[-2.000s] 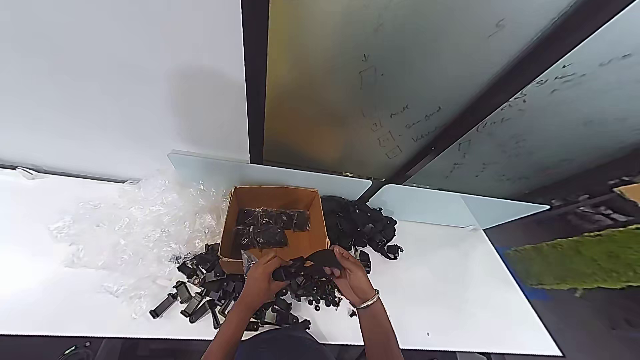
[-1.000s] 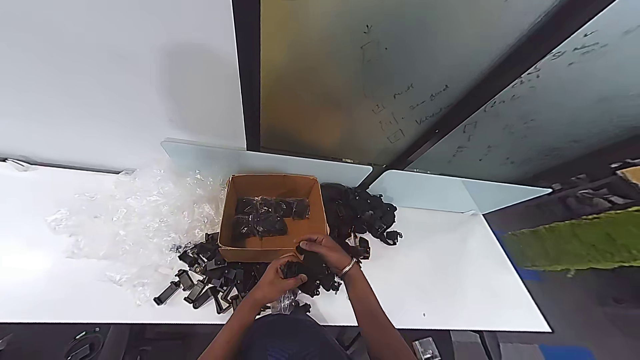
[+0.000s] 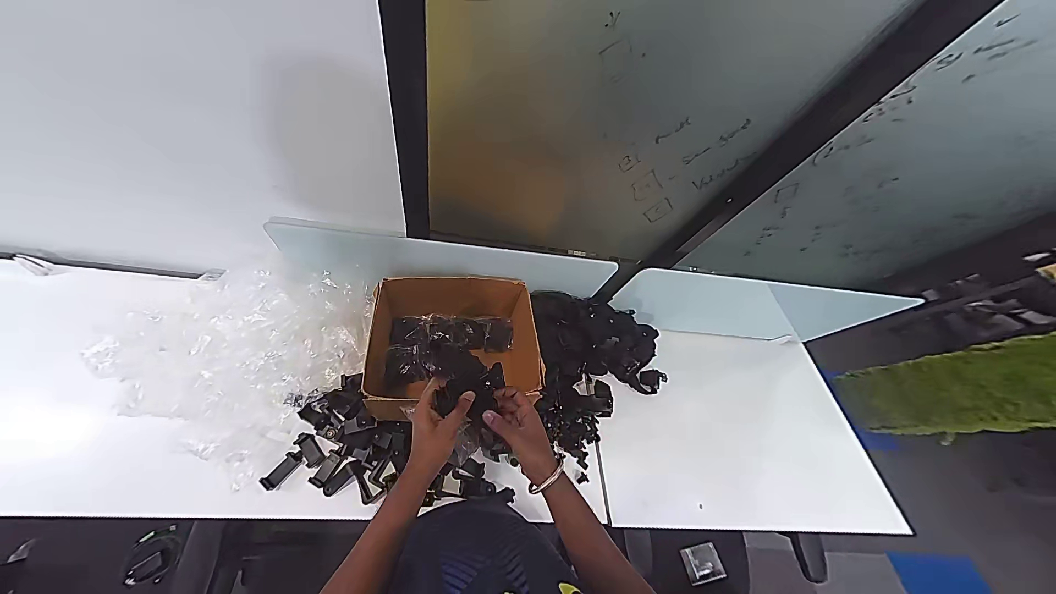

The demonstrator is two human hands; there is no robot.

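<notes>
A black part [image 3: 467, 388], whose exact kind I cannot tell, is between my two hands over the front edge of an open cardboard box [image 3: 535, 355]. My left hand [image 3: 439, 421] grips its left side between thumb and fingers. On its right, my right hand [image 3: 516, 421] has bent fingers close to it; whether they grip it is unclear. Inside the box lie several black items in clear plastic wrap [image 3: 404, 363]. Black clamp-like parts [image 3: 355, 421] are heaped left of my hands, and small black pieces [image 3: 573, 429] lie to the right.
A large pile of clear plastic bags [image 3: 239, 355] covers the white table [image 3: 726, 445] left of the box. Black straps or similar soft parts [image 3: 594, 338] are heaped against its right side. A low glass panel [image 3: 445, 256] stands behind the box.
Both hands have moved from in front of the box up to its front edge, with the black part between them. One second ago they were lower, near the small black pieces.
</notes>
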